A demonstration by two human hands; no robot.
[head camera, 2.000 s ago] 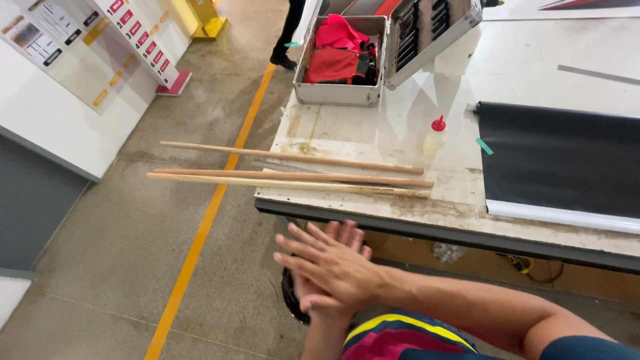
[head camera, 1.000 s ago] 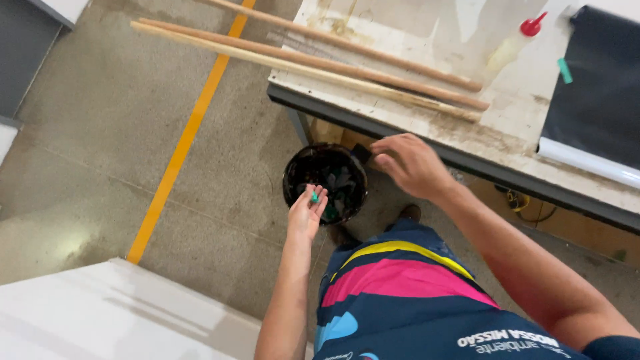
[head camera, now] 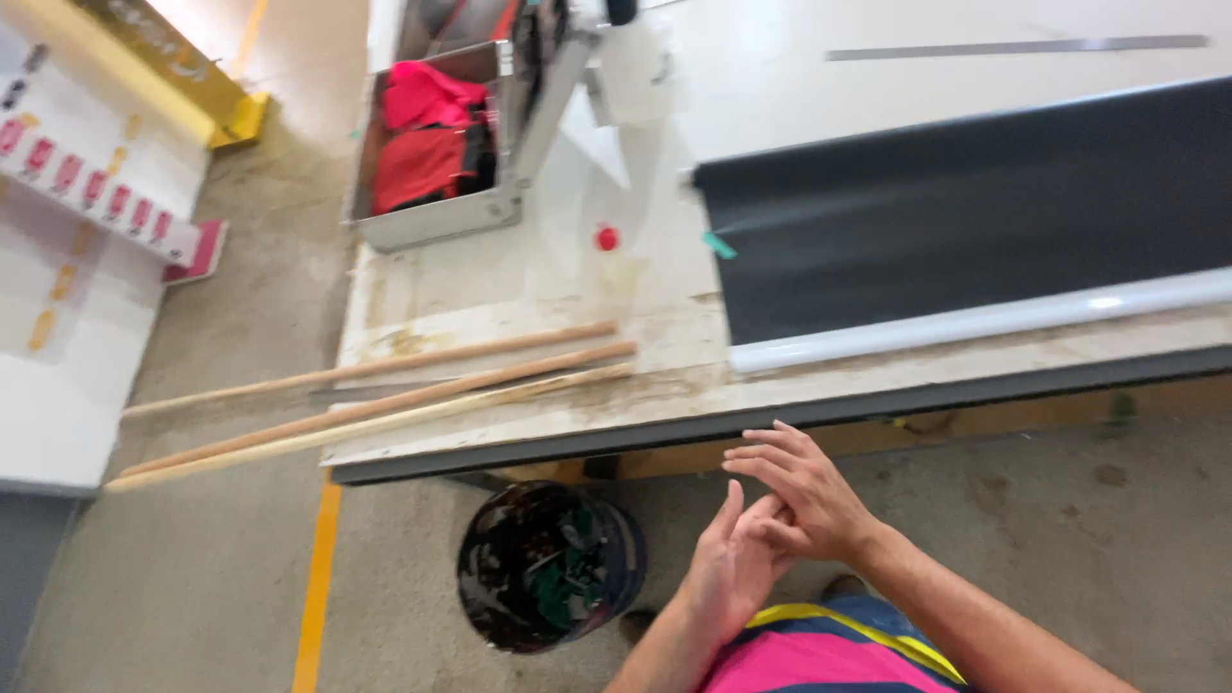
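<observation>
Both bare hands meet in front of my body, below the edge of the workbench (head camera: 539, 434). My left hand (head camera: 743, 553) is palm up, thumb raised, with no object visible in it. Over its fingers lies my right hand (head camera: 807, 493), its own fingers spread and apart; what may be between the palms is hidden. To the left of the hands a dark bucket (head camera: 630, 558) stands on the floor with green and dark scraps inside. Wooden sticks (head camera: 385, 397) lie on the bench and jut past its left end. A roll of black sheet (head camera: 962, 212) with a green tape piece (head camera: 718, 245) lies at the right.
An open metal case (head camera: 443, 223) holds red and pink cloth items. Near it stands a bottle with a red cap (head camera: 606, 238). A flat metal strip (head camera: 1020, 48) lies farther back. White panels (head camera: 77, 318) and a yellow stand (head camera: 241, 120) are at the left.
One second ago my hands were apart, the left over the bucket with a small green piece at its fingers; now they touch, right of the bucket, and that piece is not visible. The view has shifted.
</observation>
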